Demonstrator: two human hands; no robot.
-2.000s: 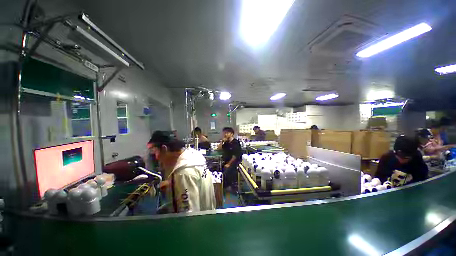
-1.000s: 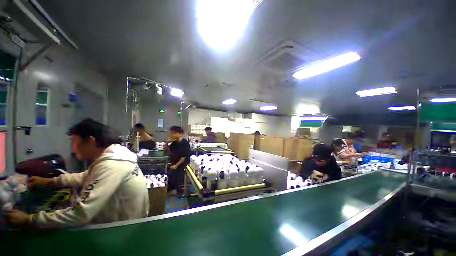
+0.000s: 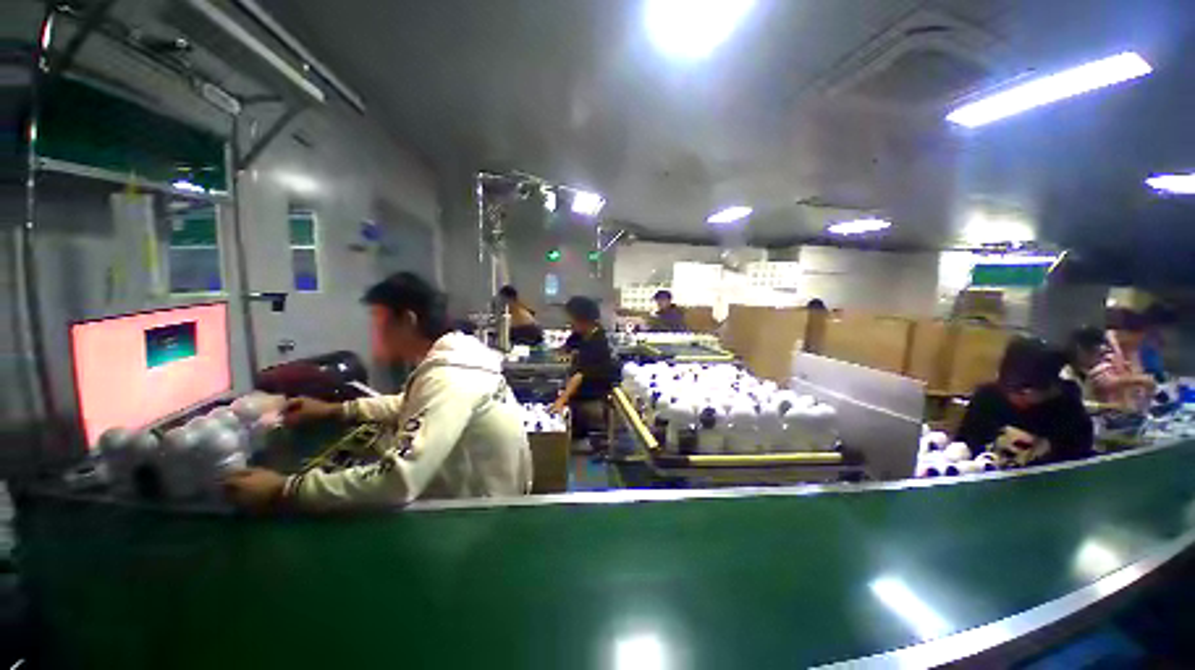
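Neither of my hands is in the picture. The green conveyor belt with a pale metal edge lies nearest in front of me and spans the view. Beyond its far edge at the left, several white cameras stand close together below a monitor with a pinkish screen and a small dark window. A person in a cream hooded top has both hands at these cameras.
A cart with yellow rails holds many white cameras mid-view. Brown cartons stand behind a pale panel. A person in black sits at the right by more cameras. Other people are farther back.
The view swung right, then back left, so the monitor is fully in view again. The person in the cream top, bent down earlier, is now more upright with arms stretched to the cameras.
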